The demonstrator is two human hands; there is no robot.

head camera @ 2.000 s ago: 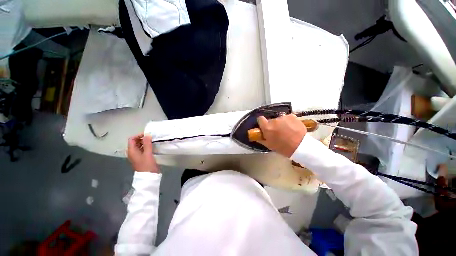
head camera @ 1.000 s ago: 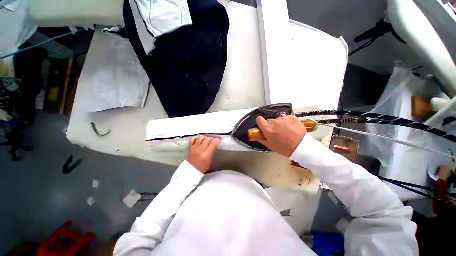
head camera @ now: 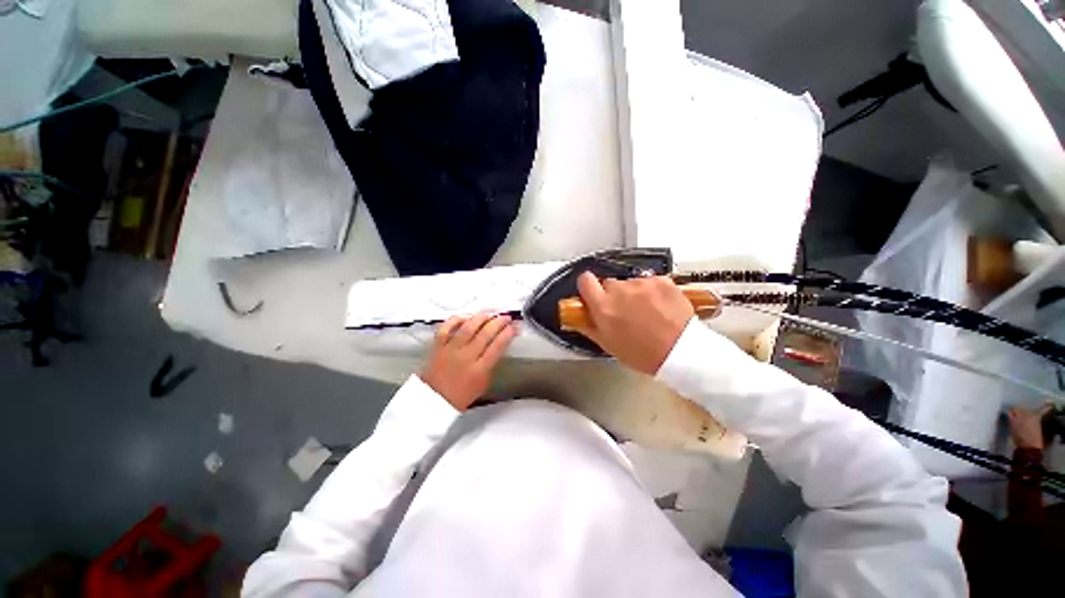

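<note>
The white lining sleeve (head camera: 403, 299) lies lengthwise on the sleeve board (head camera: 689, 426), with a thin dark seam line running along it. My right hand (head camera: 637, 318) is closed around the wooden handle of the steam iron (head camera: 607, 271). The iron sits on the sleeve with its pointed tip facing left, and it hides the sleeve under it. My left hand (head camera: 468, 356) lies on the sleeve just left of the iron's tip, fingertips on the seam line. It presses flat and does not visibly grip the cloth.
The navy garment body (head camera: 450, 152) is heaped behind the board on the pressing table (head camera: 572, 129). A long white block (head camera: 654, 129) lies behind the iron. Hoses (head camera: 911, 306) trail right, past the iron rest (head camera: 806, 355). Another person's hand (head camera: 1028, 426) shows at the far right.
My left hand has moved from the sleeve's left end to the seam near the iron, then stayed there. The iron has shifted slightly left along the sleeve in my right hand.
</note>
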